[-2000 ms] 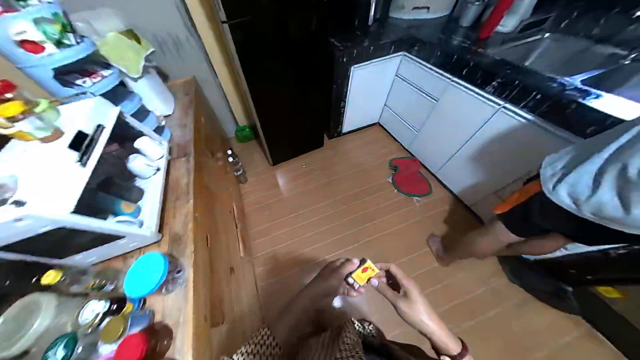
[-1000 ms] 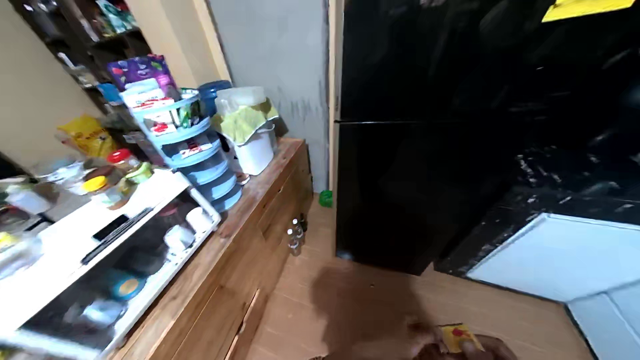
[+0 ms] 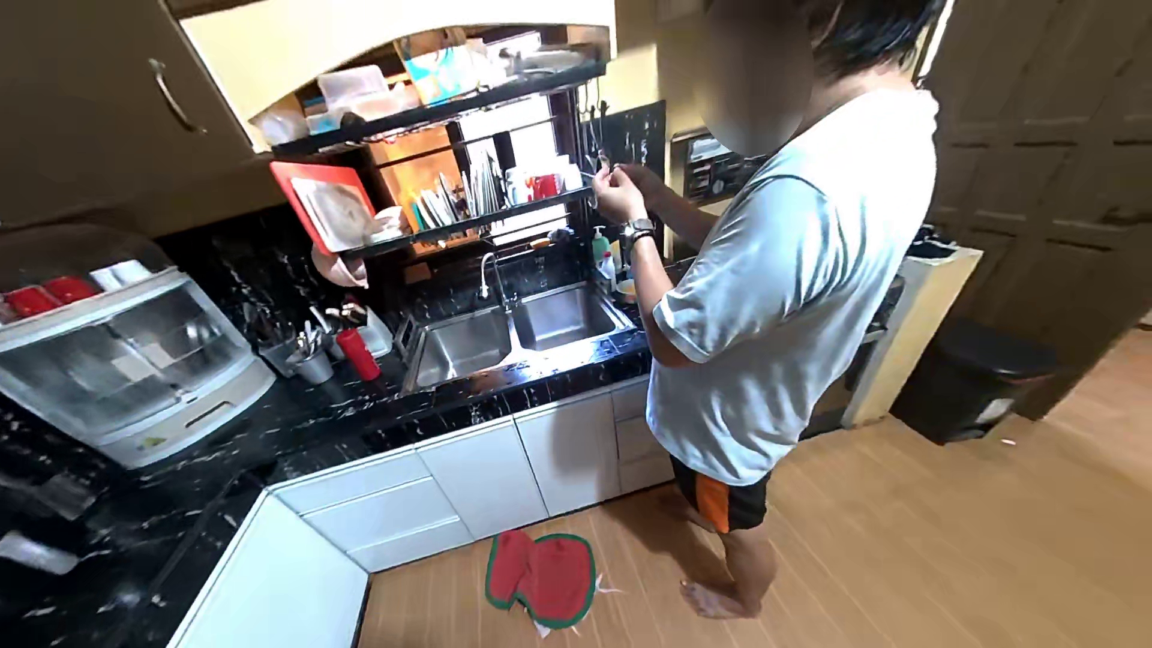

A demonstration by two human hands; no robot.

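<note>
Neither my left hand nor my right hand is in view, so what they hold cannot be seen. Another person (image 3: pixel 792 288) in a light T-shirt and dark shorts stands at the counter on the right. That person's hands are raised together near the dish rack, with a wristwatch (image 3: pixel 637 230) on one wrist; a small item between the fingers is too small to tell. A double stainless steel sink (image 3: pixel 463 346) is set in the black counter, below a rack (image 3: pixel 486 220) of plates and cups.
A red mat with a green edge (image 3: pixel 562 580) lies on the wooden floor before white cabinets (image 3: pixel 486 468). A clear-fronted dish cabinet (image 3: pixel 135 360), a utensil holder (image 3: pixel 312 364) and a red tumbler (image 3: pixel 358 354) stand on the counter. A black bin (image 3: pixel 972 378) stands at the right.
The view has swung far from the wooden cabinet and black fridge to the sink. My hands, with a small yellow box in them two seconds ago, have left the view.
</note>
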